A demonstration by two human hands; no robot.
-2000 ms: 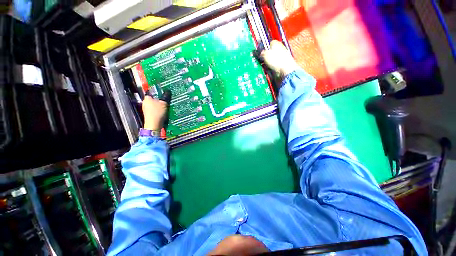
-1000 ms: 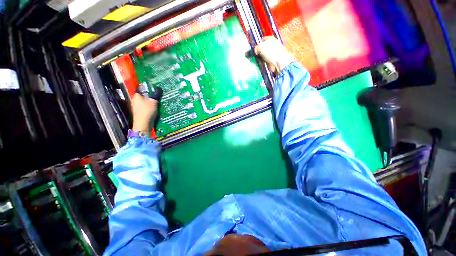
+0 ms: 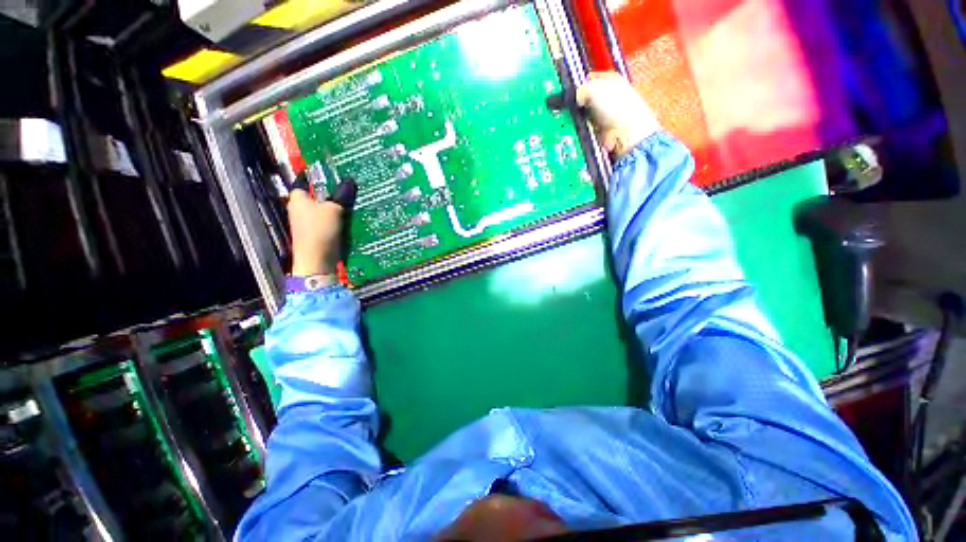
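A large green circuit board (image 3: pixel 487 138) with white L-shaped marks lies inside a silver carrier frame (image 3: pixel 477 257) at the upper middle of the head view. My left hand (image 3: pixel 316 222), with black fingertips, is at the board's left edge, thumb over the board and other fingers partly hidden at the edge. My right hand (image 3: pixel 609 109) is at the frame's right side, with a black fingertip reaching over the board's right edge. Its other fingers are partly hidden. Red shows along the board's left edge.
A green mat (image 3: pixel 498 349) lies in front of me. A dark handheld scanner (image 3: pixel 847 265) is at the mat's right edge. A red and purple-lit area (image 3: pixel 731 85) is at the upper right. Dark racks holding boards (image 3: pixel 138 423) stand at the left. Yellow-black tape (image 3: pixel 297 13) is behind the frame.
Between one second ago and now, the board's far edge has come down against the frame's far side, covering the red gap there. Both hands stay at the sides. The whole view has shifted slightly.
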